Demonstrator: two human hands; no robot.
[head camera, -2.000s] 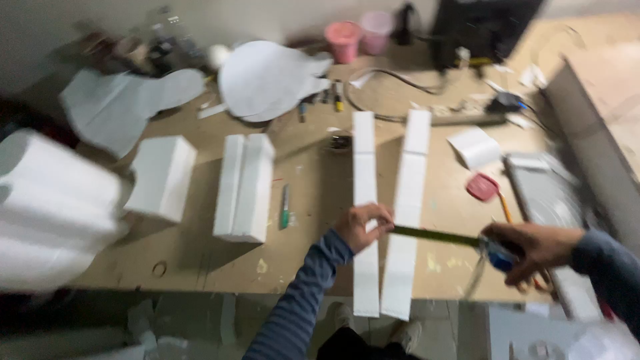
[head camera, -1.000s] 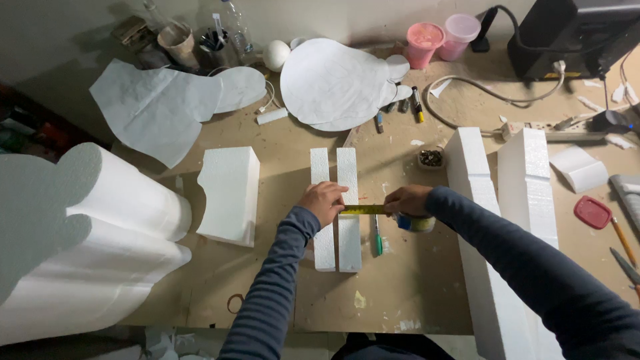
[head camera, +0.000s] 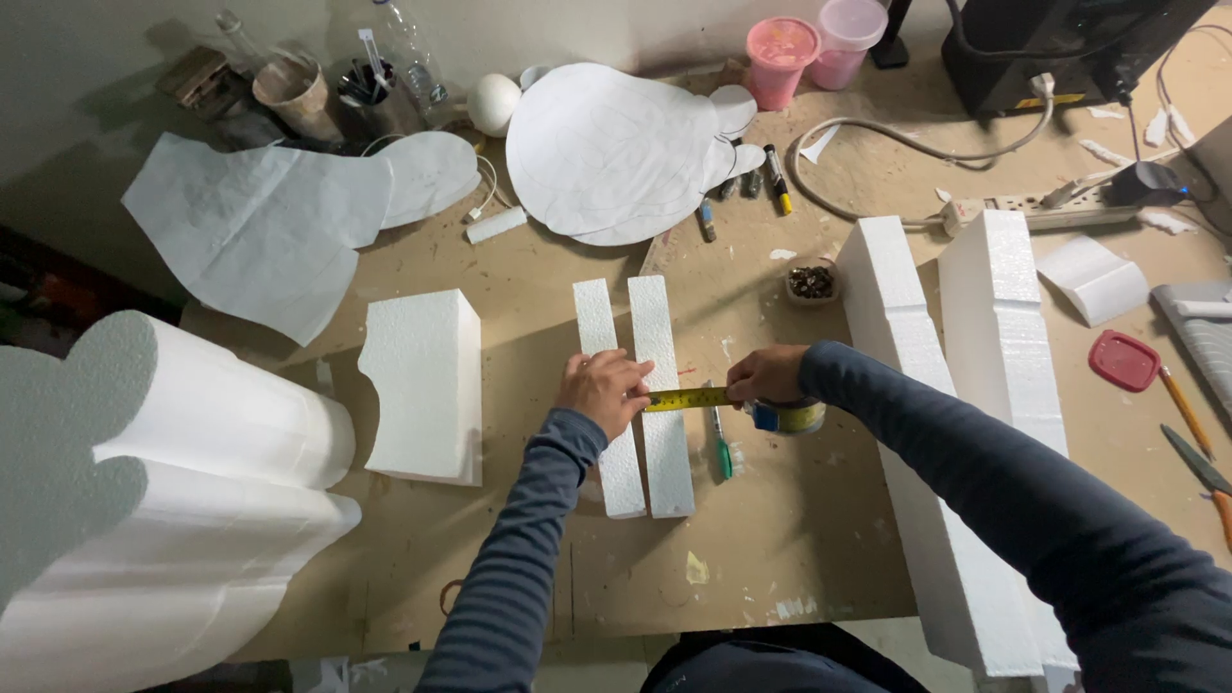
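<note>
Two narrow white foam blocks lie side by side on the table, the left one (head camera: 626, 481) partly under my left hand (head camera: 603, 387) and the right one (head camera: 670, 462) crossed by a yellow tape measure blade (head camera: 688, 398). My left fingers pinch the blade's end near the gap between the blocks. My right hand (head camera: 767, 373) grips the blade beside the tape's round case (head camera: 797, 416), which hangs below the fingers. A green-capped marker (head camera: 722, 457) lies just right of the blocks.
Two long foam pieces (head camera: 890, 260) (head camera: 991, 250) stand at right, near a small tub of metal bits (head camera: 810, 282). At left are a foam block (head camera: 423, 385) and a large curved foam form (head camera: 221, 404). Paper templates (head camera: 616, 154), a power strip (head camera: 1039, 207) and a knife (head camera: 1193, 460) lie farther out.
The view has shifted left since two seconds ago. Both hands and the tape have moved from the long foam pieces to the short narrow blocks; across the last second the blade has stayed over them.
</note>
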